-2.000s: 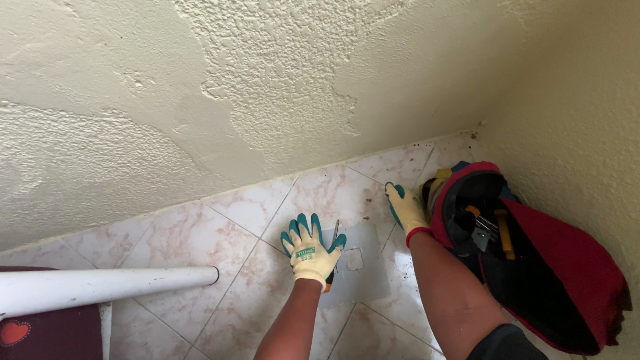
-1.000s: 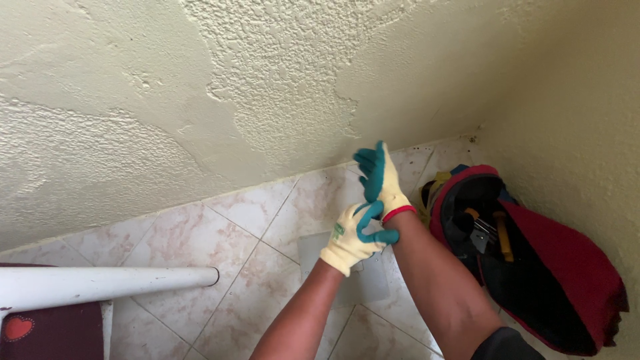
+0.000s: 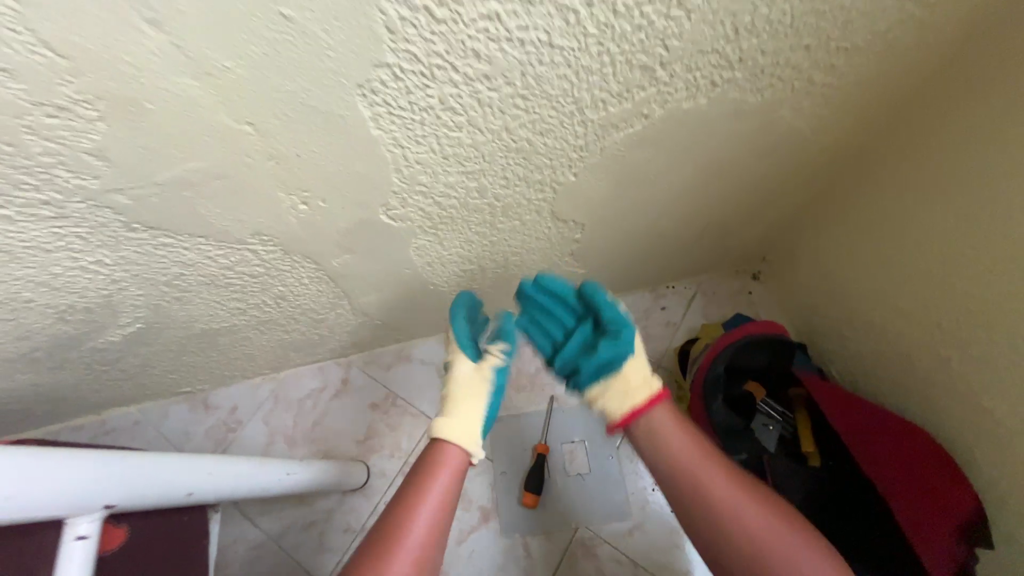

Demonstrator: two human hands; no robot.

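Both hands wear cream knit work gloves with teal coated palms and fingers. My left hand (image 3: 474,372) is raised above the floor near the wall, its fingers apart and nothing seen in it. Close to its right, my right hand (image 3: 592,344) has its teal palm showing, fingers loosely curled, also without an object; both are slightly blurred. Below them a screwdriver (image 3: 538,464) with a black and orange handle rests on a grey flat plate (image 3: 512,496), its shaft pointing toward the wall. The plate has a small rectangular cutout, and the screwdriver lies left of that.
A red and black tool bag (image 3: 904,448) gapes at the right, with several tools inside, one yellow-handled (image 3: 806,428). From the left edge a white tube (image 3: 184,476) reaches over the tiled floor (image 3: 304,432). A textured plaster wall (image 3: 480,160) stands ahead, another at the right.
Two seconds ago my left hand was over the plate; a second ago it was at the right glove's cuff. Now the hands are separated and raised. The screwdriver on the plate is fully uncovered.
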